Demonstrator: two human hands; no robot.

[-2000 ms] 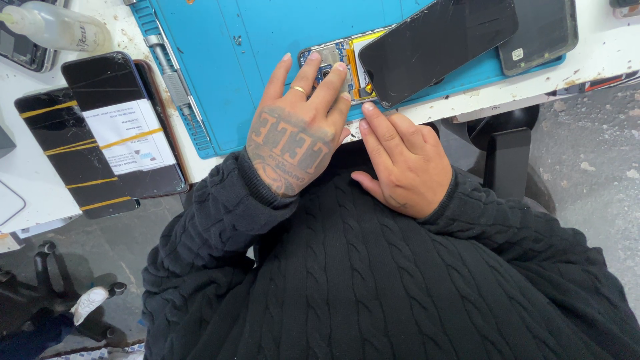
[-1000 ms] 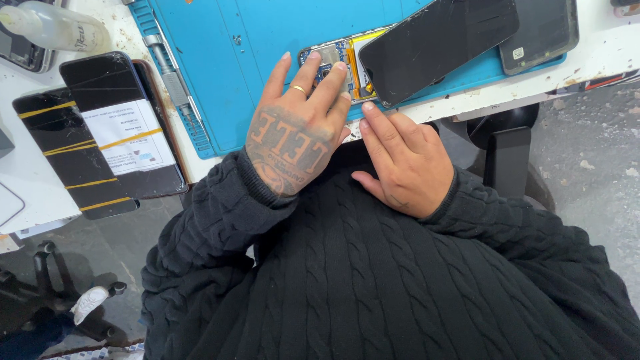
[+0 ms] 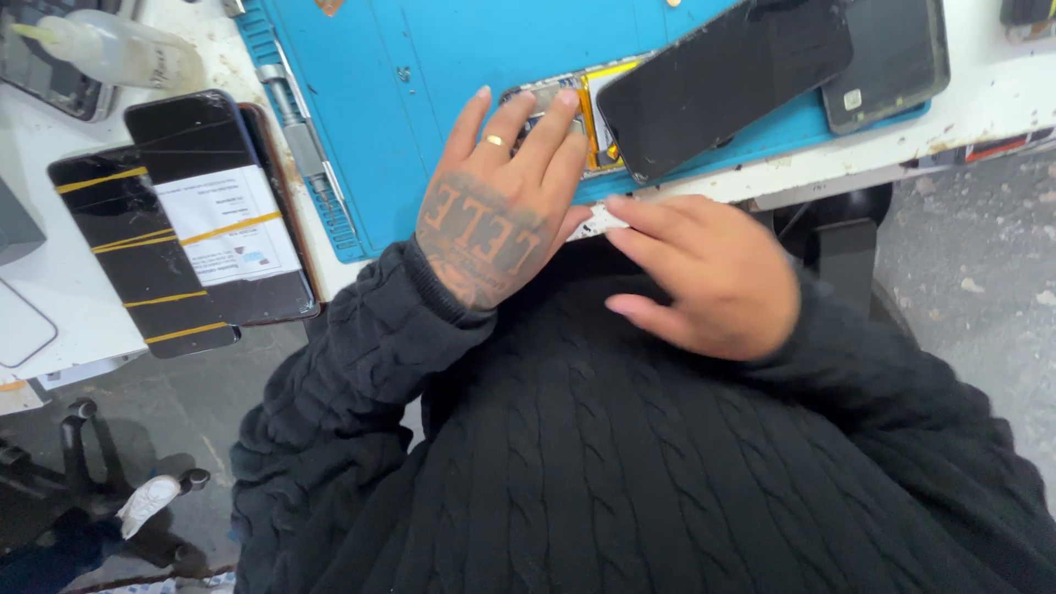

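Note:
An opened smartphone (image 3: pixel 592 124) lies on the blue repair mat (image 3: pixel 384 124), its circuit board and yellow-edged battery partly showing. My left hand (image 3: pixel 503 190), with a ring on one finger, rests palm down over the board end, fingers spread and touching the phone. A dark phone screen (image 3: pixel 726 78) with a chipped edge lies slanted across the battery end. My right hand (image 3: pixel 701 276) is at the table's front edge, below the phone, thumb apart from the fingers and slightly blurred; nothing shows in it. Beside the screen lies a dark phone back or phone (image 3: pixel 887 66).
At the left, phones (image 3: pixel 202 136) are stacked and bound with yellow rubber bands, one with a printed paper. A plastic bottle (image 3: pixel 136 54) lies behind them. A metal hinge-like strip (image 3: pixel 305 144) edges the mat. A person's white shoe (image 3: pixel 148 503) shows near a wheeled chair base (image 3: pixel 82 445).
My right hand has drawn back slightly to the right from beside the phone, where its fingertips were near the phone's lower edge. My left hand has stayed on the phone.

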